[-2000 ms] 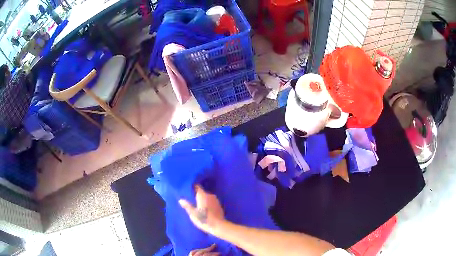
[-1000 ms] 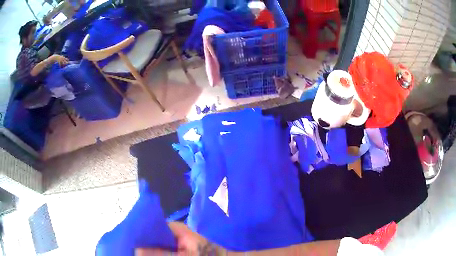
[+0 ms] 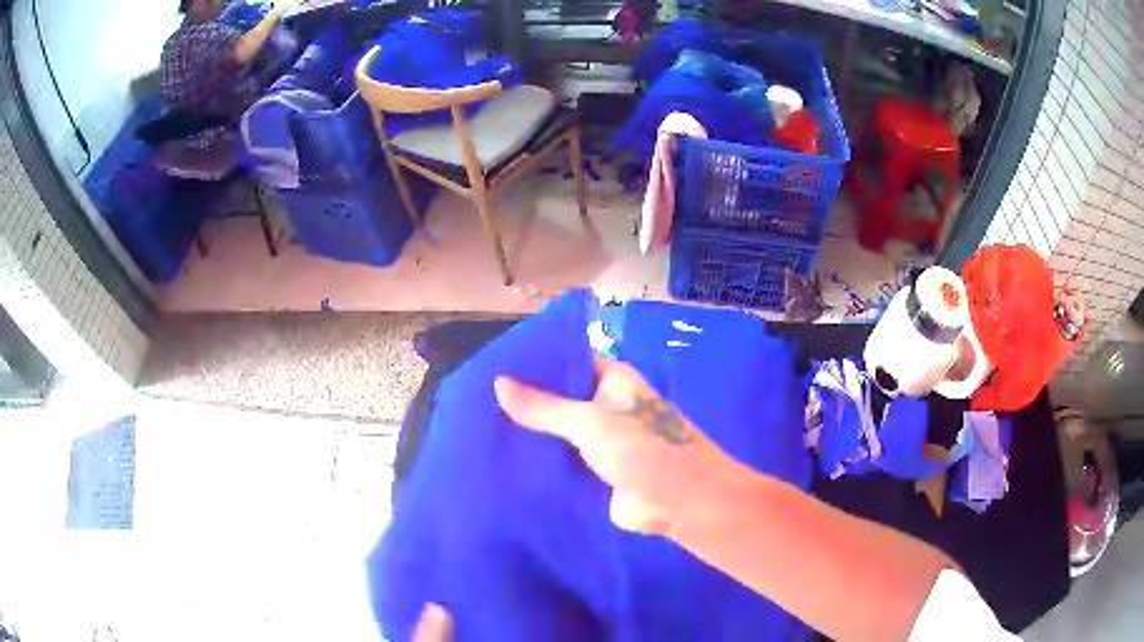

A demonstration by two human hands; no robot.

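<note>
A large bright blue cloth panel (image 3: 489, 464) is raised and slanted over the left part of the black table and hides some of it. My right hand (image 3: 627, 445) reaches in from the right and grips the panel's upper part, its other fingers partly hidden by cloth. Of my left hand (image 3: 433, 623) only a fingertip shows against the panel at the bottom edge; the rest is hidden or cut off. The main stack of blue panels (image 3: 721, 376) lies behind and right of my right hand, with small white marks near its far edge.
Small blue and lilac pieces (image 3: 843, 420) and a tan piece (image 3: 932, 480) lie right of the stack. A cream-white jug (image 3: 920, 339) and red bag (image 3: 1014, 326) stand behind them. Beyond are a blue crate (image 3: 759, 188), red stool (image 3: 906, 163), wooden-armed chair (image 3: 471, 132) and a seated person (image 3: 207, 57).
The blue panel, low at the left a second ago, is now raised in front of the stack with my right hand on it. The view has shifted, showing more of the room beyond.
</note>
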